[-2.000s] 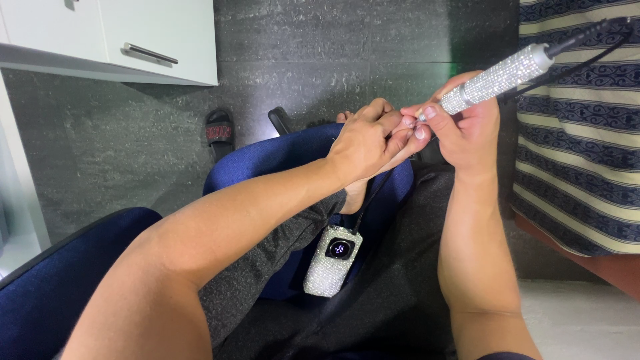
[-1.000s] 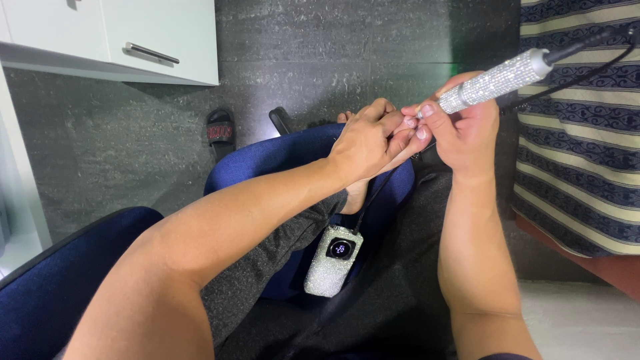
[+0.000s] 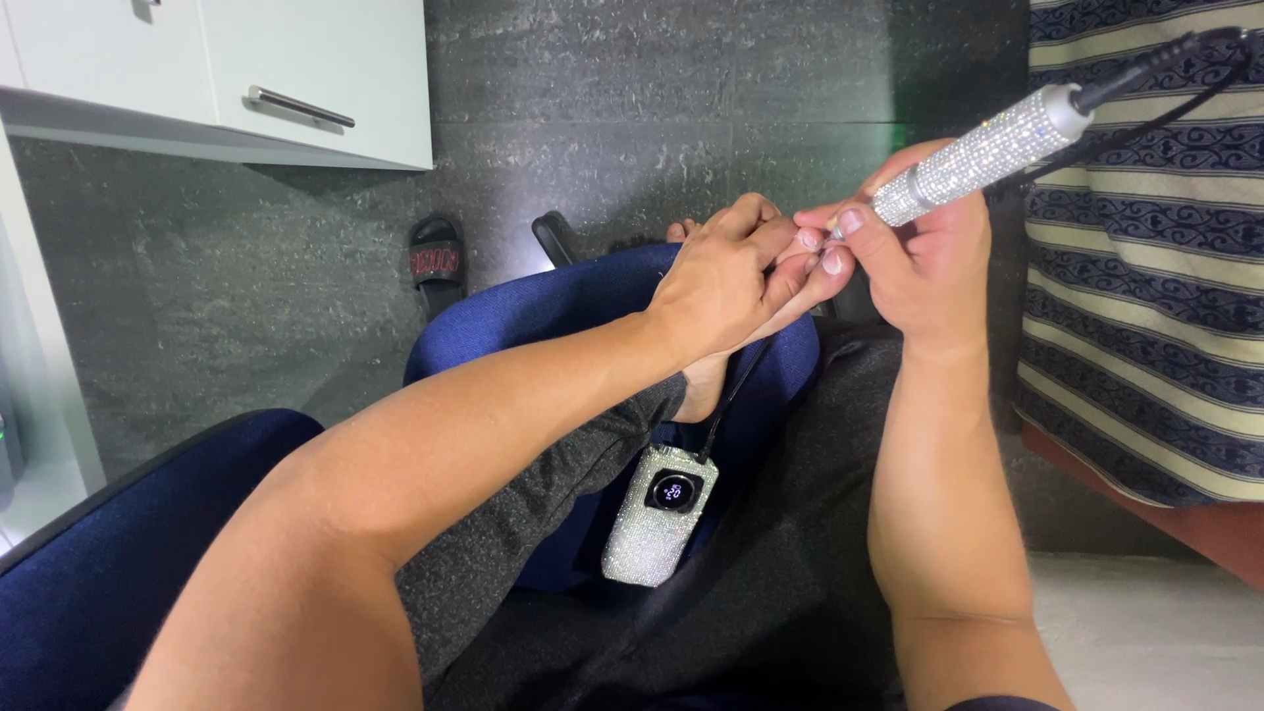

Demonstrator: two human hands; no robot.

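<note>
My right hand (image 3: 933,247) grips a rhinestone-covered electric nail drill handpiece (image 3: 978,156), its tip down at the toes and its black cord running off at the upper right. My left hand (image 3: 726,272) is closed around the front of a bare foot (image 3: 703,387), with its fingers at the toes beside the drill's tip. The foot rests on a blue chair seat (image 3: 523,306). A rhinestone-covered control unit (image 3: 647,538) with a small round lit display lies below the foot, its black cable leading upward. The bit itself is mostly hidden by my fingers.
A white cabinet (image 3: 326,49) with a metal handle stands at the upper left. On the dark tiled floor lies a black slide sandal (image 3: 435,259). Another blue chair part (image 3: 148,533) is at the lower left. Striped patterned fabric (image 3: 1145,296) hangs at the right.
</note>
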